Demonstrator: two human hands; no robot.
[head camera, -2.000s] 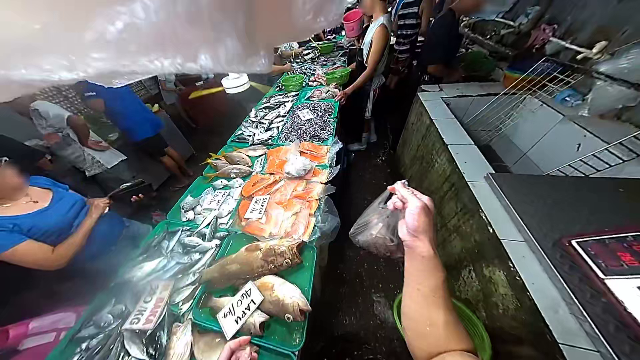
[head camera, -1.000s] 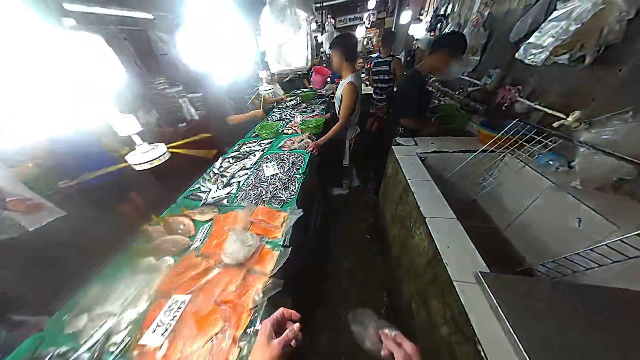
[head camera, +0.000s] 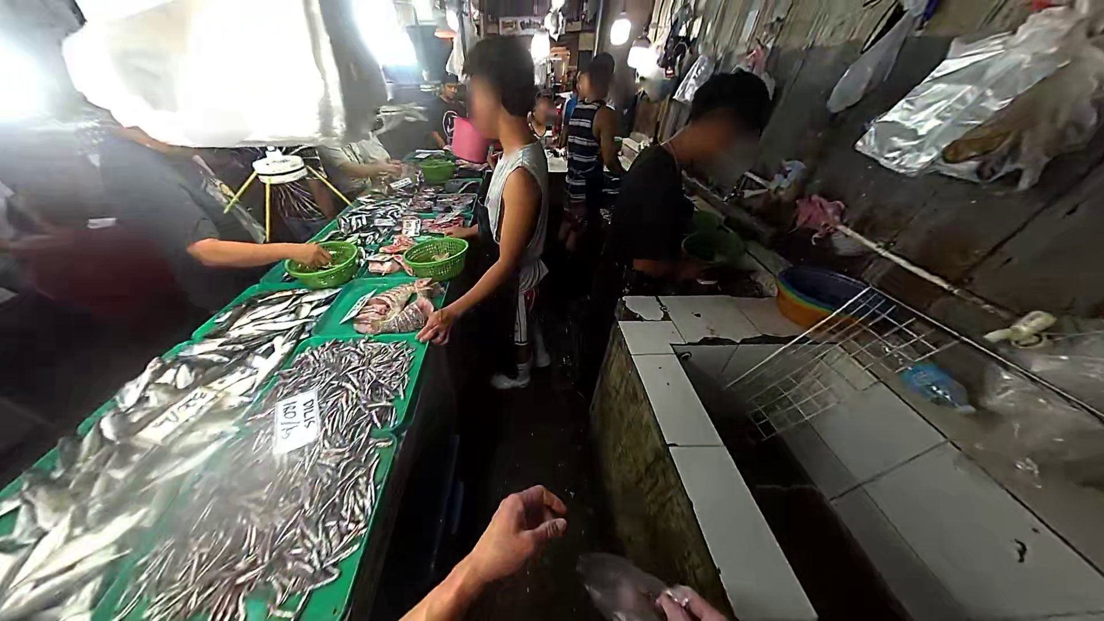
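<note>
My left hand (head camera: 519, 533) is over the dark walkway at the lower middle, fingers curled loosely, with nothing seen in it. To its right, my right hand (head camera: 687, 604) grips a clear plastic bag (head camera: 617, 586) at the bottom edge; the bag's contents are hard to make out. Small silvery fish (head camera: 302, 483) fill green trays left of my left hand, with a handwritten price card (head camera: 296, 422) on them. Larger silver fish (head camera: 86, 517) lie farther left. Beyond are a tray with cut fish (head camera: 392, 308) and two green baskets (head camera: 437, 257) (head camera: 324, 264).
A person in a grey sleeveless top (head camera: 517, 198) stands by the stall, one hand on a tray edge. Another in black (head camera: 651, 207) bends over the counter. A tiled basin (head camera: 690, 405) with a wire rack (head camera: 802, 379) lines the right side. A lamp (head camera: 280, 166) hangs left.
The view has moved forward along the walkway, past the orange fillets. My left hand, low by the trays before, is now over the walkway. My right hand still holds the bag, now lower in view.
</note>
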